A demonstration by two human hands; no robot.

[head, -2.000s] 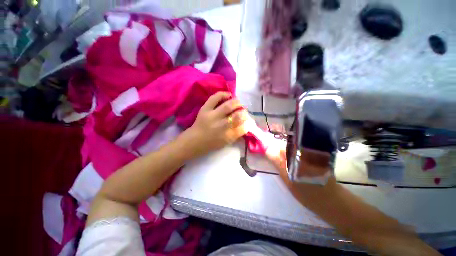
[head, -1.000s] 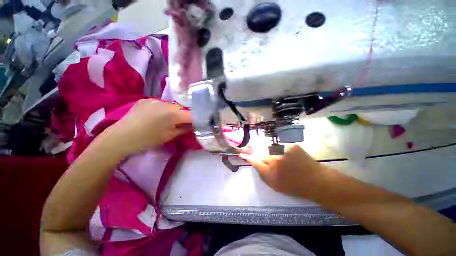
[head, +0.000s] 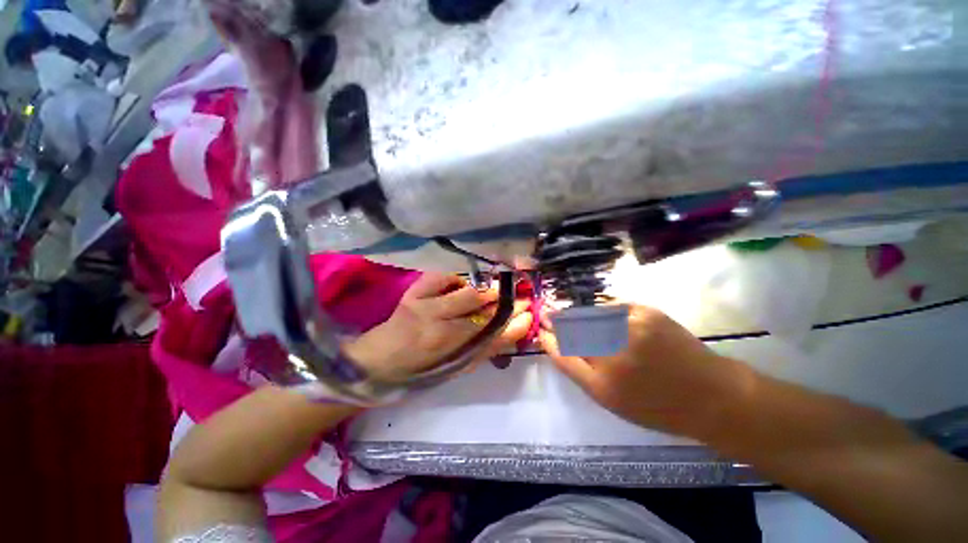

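A magenta-pink and pale garment piece (head: 361,288) lies heaped left of the sewing machine head (head: 594,106) and runs to the needle area. My left hand (head: 430,329) is behind the chrome take-up lever guard (head: 260,281), its fingertips on the pink fabric edge by the needle area. My right hand (head: 658,366) is just right of it, thumb and fingertips at the same edge, partly hidden by the thread tension assembly (head: 584,276). The fingertips of both hands nearly meet. The presser foot and needle are mostly hidden by the guard and glare.
The grey ruler-like table edge (head: 552,465) runs along the front. Dark red cloth (head: 85,424) hangs at far left. Small magenta scraps (head: 884,260) lie under the machine arm, near a whitish item with green. A pink cloth strip (head: 278,106) hangs on the head. Cluttered pale material fills the upper left.
The view has shifted closer to the machine head. My left hand has moved right from the fabric heap to the needle area. My right hand stays there, its fingertips now beside the left ones.
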